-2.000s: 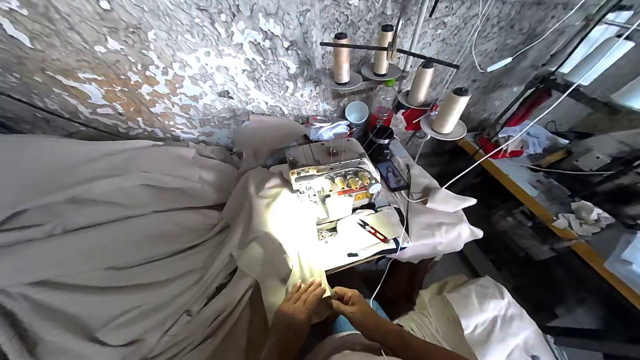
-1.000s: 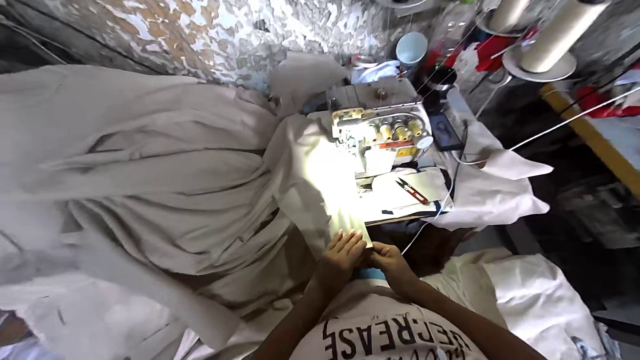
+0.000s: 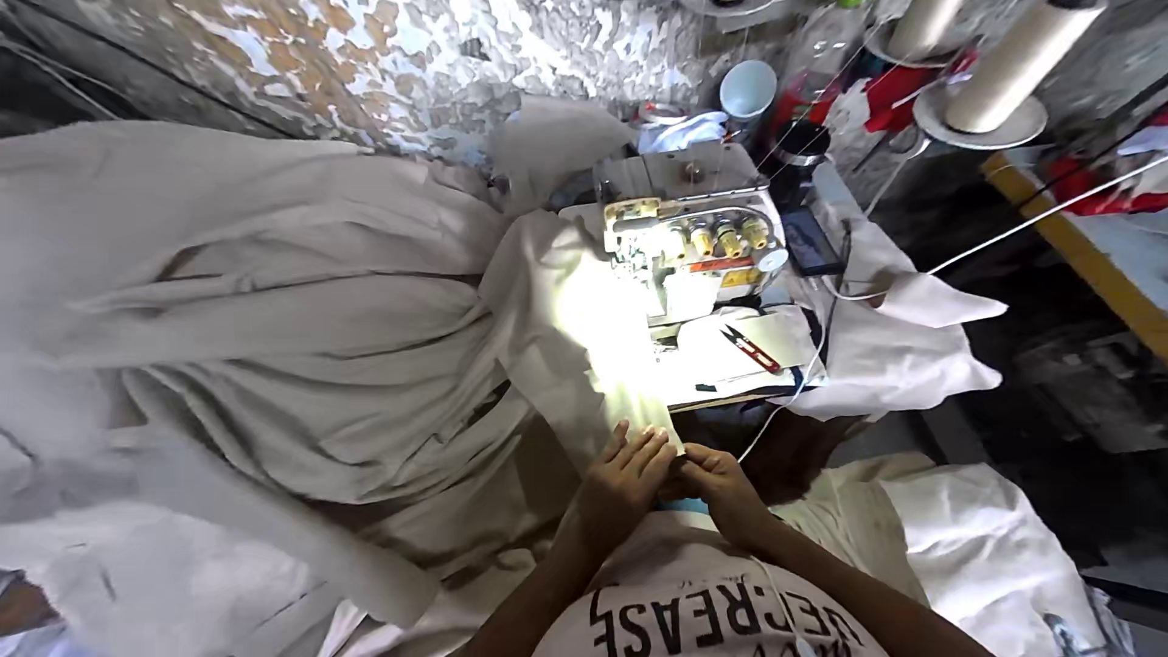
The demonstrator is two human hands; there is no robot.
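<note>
Beige fabric runs from the left past the needle area of an overlock sewing machine, under a bright lamp glare. My left hand lies flat on the fabric's near end, fingers spread. At that end's right corner, my right hand pinches the edge between thumb and fingers. Red-handled thread snips rest on pale material at the machine's right front, out of both hands. Glare hides the presser foot and needle.
Heaped beige fabric fills the left side. Cones of thread stand at the back right, near a light-blue cup and a phone. A white cable hangs by the table's front edge. More pale cloth lies at lower right.
The view has shifted and come closer since the first earlier frame. Both hands stay at the fabric's near end; no grip has plainly changed.
</note>
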